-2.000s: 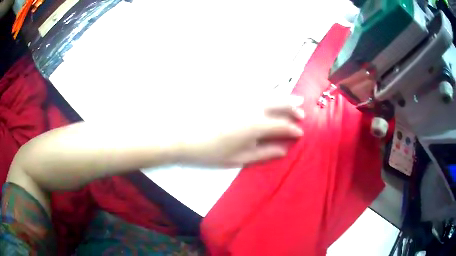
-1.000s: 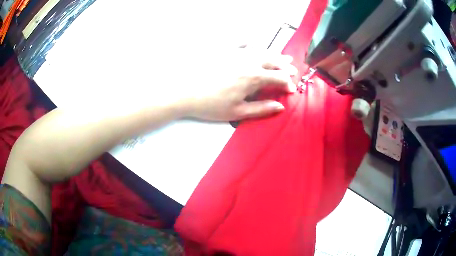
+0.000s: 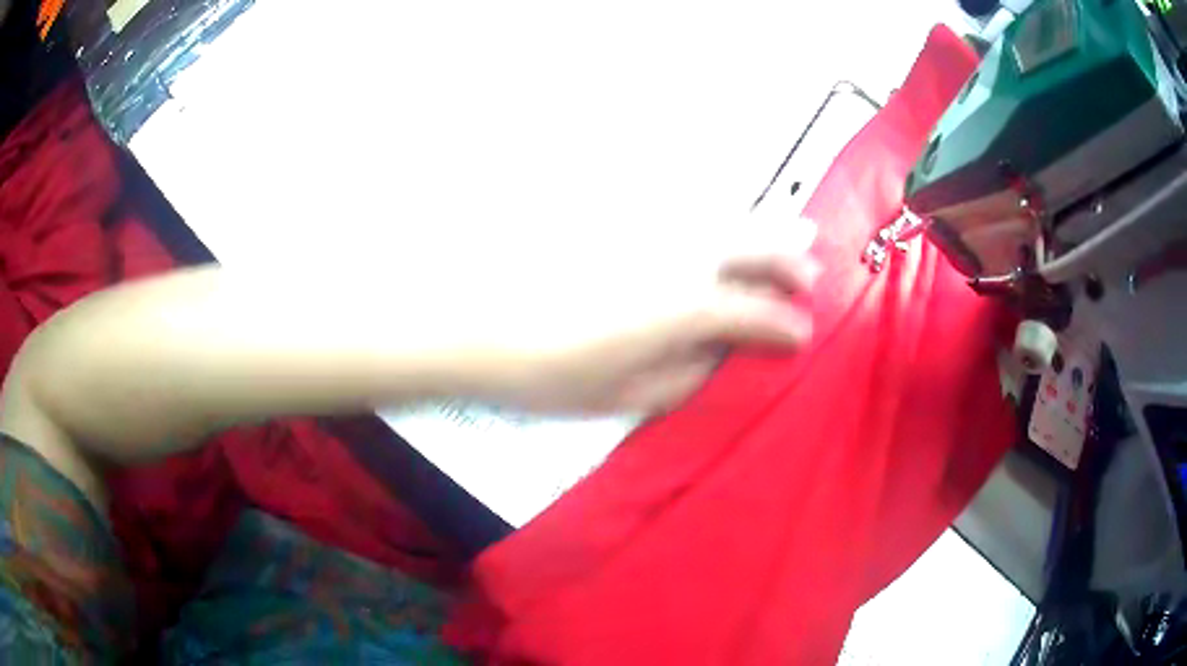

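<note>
The bright red garment panel (image 3: 729, 520) lies under the sewing machine head and runs down to the wearer's lap, with folds fanning out from the presser foot (image 3: 893, 239). The foot stands on the cloth in bright light. My left hand (image 3: 703, 325) is blurred and overexposed at the panel's left edge, left of the foot. Its fingers are bent; whether they grip the cloth cannot be seen. My right hand is not in view.
The machine head (image 3: 1041, 117) is at upper right, with a pale knob (image 3: 1036, 344). A panel with coloured icons (image 3: 1062, 414) and dark cables are at right. Darker red cloth (image 3: 65, 260) lies at left. Clear plastic wrap (image 3: 156, 65) is at upper left. The white table (image 3: 456, 143) is glaring.
The camera view has shifted, so the machine appears farther right. My left hand's fingers are more bent, and its thumb no longer shows apart. The panel's folds have changed and slant more to the lower left.
</note>
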